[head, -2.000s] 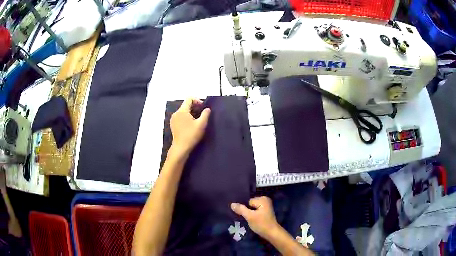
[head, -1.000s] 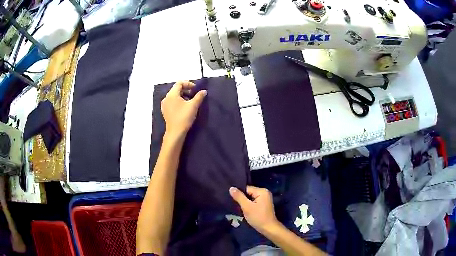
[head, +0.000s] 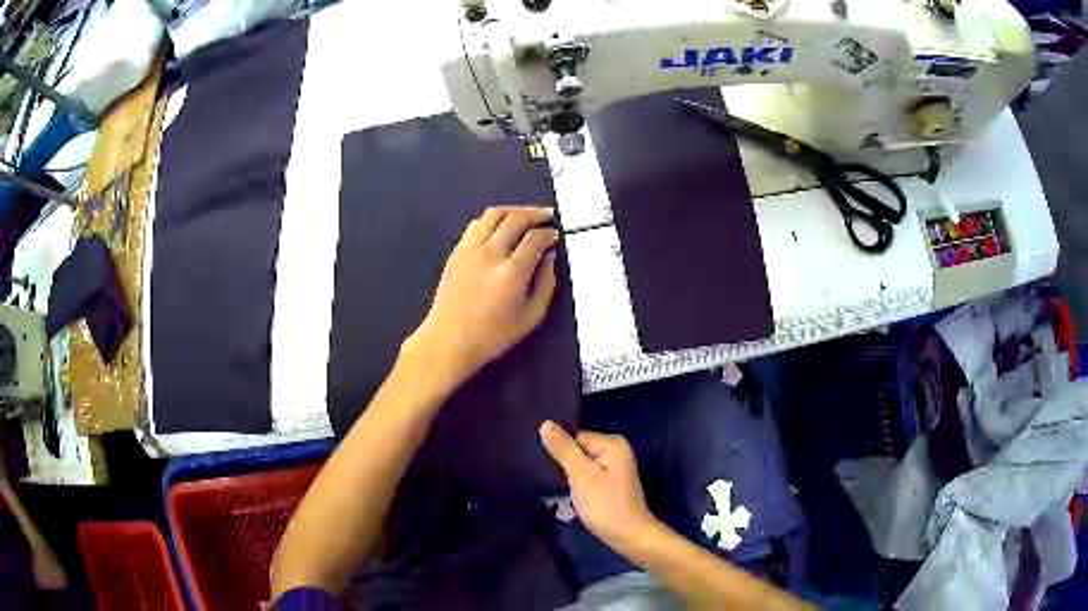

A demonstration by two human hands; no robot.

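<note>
A dark cloth panel point(head: 406, 227) lies flat on the white table, its top right corner under the needle area of the white sewing machine point(head: 740, 60). Its lower part hangs over the front edge. My left hand point(head: 495, 281) lies on the panel at its right edge, below the needle, fingers bent, pressing on the cloth. My right hand point(head: 603, 477) pinches the panel's right edge below the table edge, thumb on top. The presser foot point(head: 537, 149) is small and partly hidden by the machine head.
Long dark panels point(head: 221, 239) lie at the left. A narrower dark stack point(head: 686, 227) lies under the machine arm, with black shears point(head: 835, 179) to its right. A control box point(head: 969, 245) is at the right edge. Red baskets point(head: 245, 525) stand below left.
My left hand has moved from the panel's upper part to its right edge. The cloth has spread flatter and moved up under the needle area. The view has shifted.
</note>
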